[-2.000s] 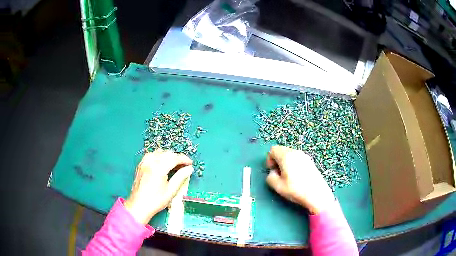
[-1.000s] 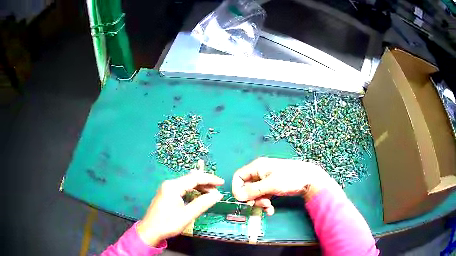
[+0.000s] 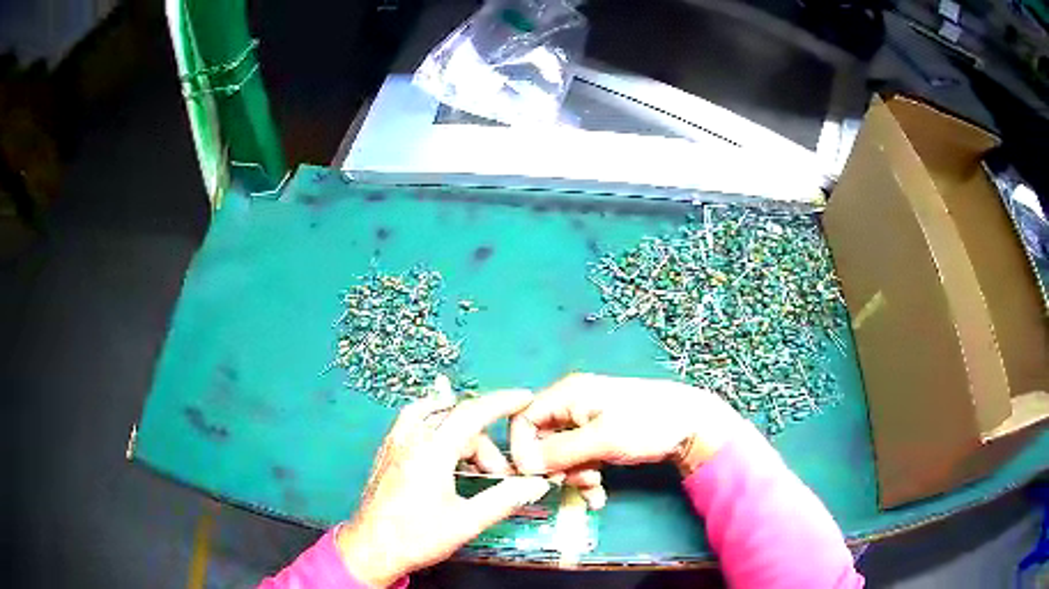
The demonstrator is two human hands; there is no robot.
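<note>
My left hand (image 3: 431, 477) and my right hand (image 3: 604, 426) meet over the pale holder (image 3: 574, 532) at the near edge of the bench. The fingertips of both hands are close together at the top edge of the green circuit board (image 3: 474, 484), which my left hand mostly covers. Any small part between the fingers is too small to make out. The smaller pile of leaded components (image 3: 395, 334) lies beyond my left hand. The larger pile (image 3: 736, 305) lies beyond my right hand.
An open brown cardboard box (image 3: 920, 334) stands at the right of the large pile. A silver-grey framed panel (image 3: 460, 152) lies along the back, with a crumpled clear bag (image 3: 506, 69) on it. A green post (image 3: 239, 98) stands at the back left. The mat (image 3: 265, 311) is teal-green.
Since two seconds ago, both hands have come together over the holder from beside the two piles. Since one second ago, they have closed in slightly, and my left thumb has moved right along the board.
</note>
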